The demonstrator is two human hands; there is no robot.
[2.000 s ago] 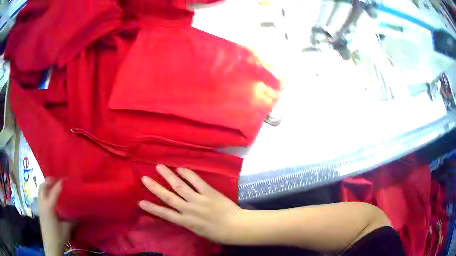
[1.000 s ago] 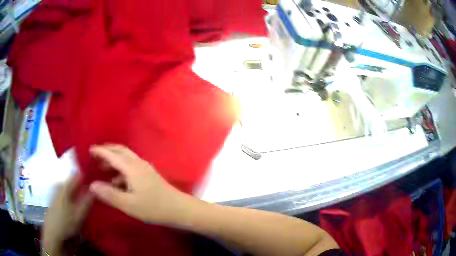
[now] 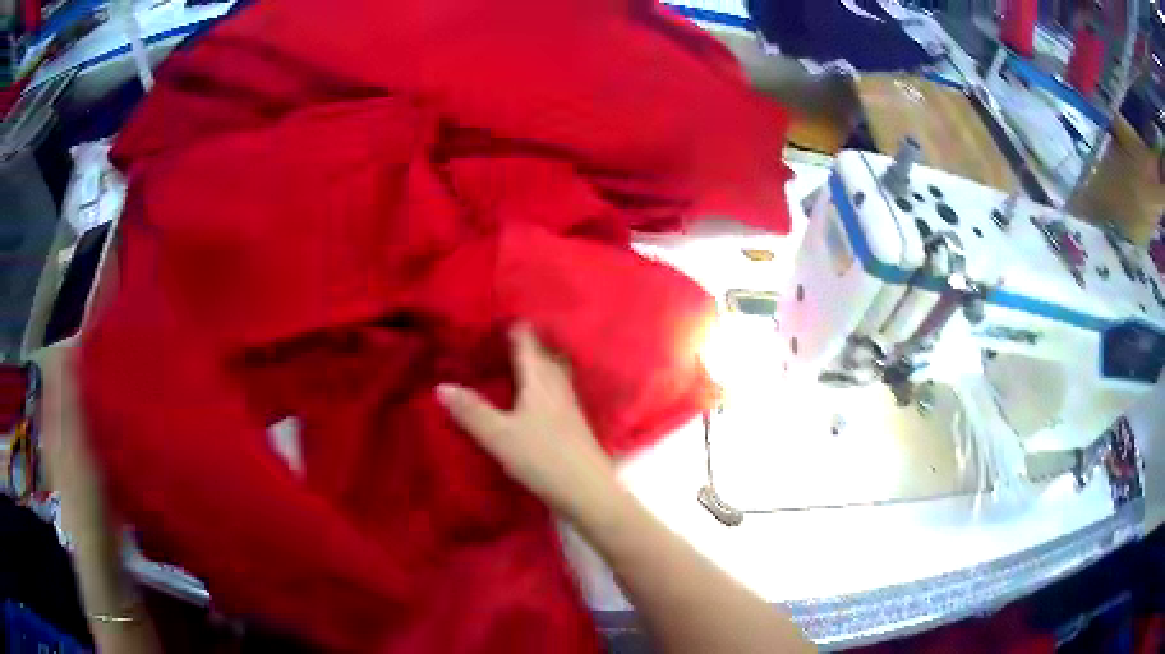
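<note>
Red cloth pieces point(image 3: 319, 243) form a large heap over the left and middle of the white table. My right hand point(image 3: 537, 428) lies on the cloth, thumb and one finger spread apart; the other fingers do not show clearly. My left forearm point(image 3: 96, 549) rises along the left edge, and the hand itself is hidden by raised, blurred cloth. The white sewing machine point(image 3: 1022, 268) with a blue stripe stands at right. Its presser foot area point(image 3: 894, 371) is to the right of the cloth.
A bright glow lies at the cloth's right edge. A small curved metal piece point(image 3: 721, 506) lies on the machine bed. White strips point(image 3: 990, 409) hang from the machine. A shallow tray with a dark phone point(image 3: 79, 288) is at far left. A ruler-like strip point(image 3: 894, 611) runs along the front edge.
The view has shifted, showing more of the machine and the table's far side. The cloth has been lifted and bunched at left. My right hand has moved right across it; my left hand has become hidden.
</note>
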